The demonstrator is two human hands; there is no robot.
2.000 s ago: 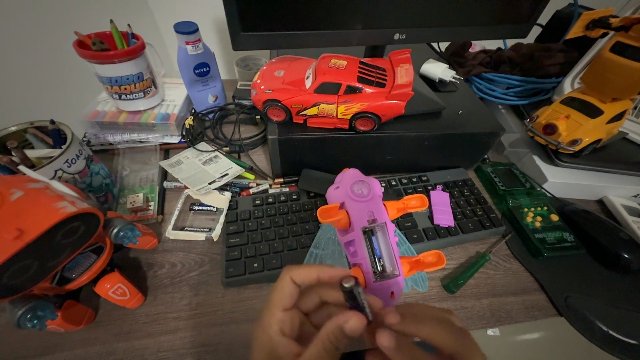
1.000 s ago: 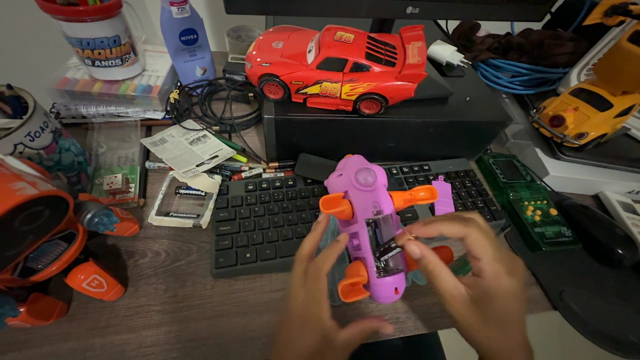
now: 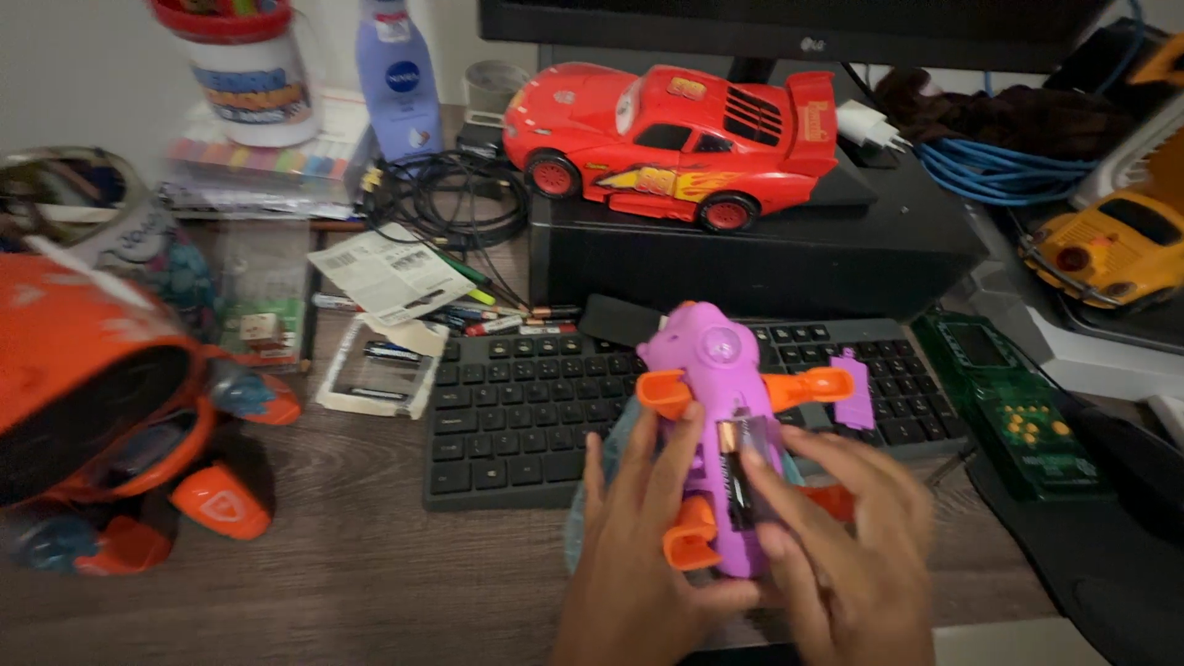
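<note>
A purple plastic toy (image 3: 712,370) with orange legs lies belly up over the keyboard's front edge, its battery compartment uncovered. Inside the compartment is a dark battery with a copper-coloured end (image 3: 737,490). My left hand (image 3: 638,536) grips the toy's left side, between the orange legs, with the thumb at its lower end. The fingers of my right hand (image 3: 832,536) press at the compartment and cover part of it. A purple battery cover (image 3: 852,392) rests on the keyboard (image 3: 518,421). More batteries (image 3: 393,353) sit in an opened package at the left.
A red toy car (image 3: 666,139) stands on a black case (image 3: 740,250) behind the keyboard. An orange toy (image 3: 111,388) is at the left. Right of the keyboard lies a green handheld device (image 3: 1017,407). Black cable (image 3: 444,203) and pens lie behind the battery package.
Two seconds ago my hands held a battery in front of the toy. Now a battery is in the compartment, my left hand is on the toy's side and my right fingers are over the compartment.
</note>
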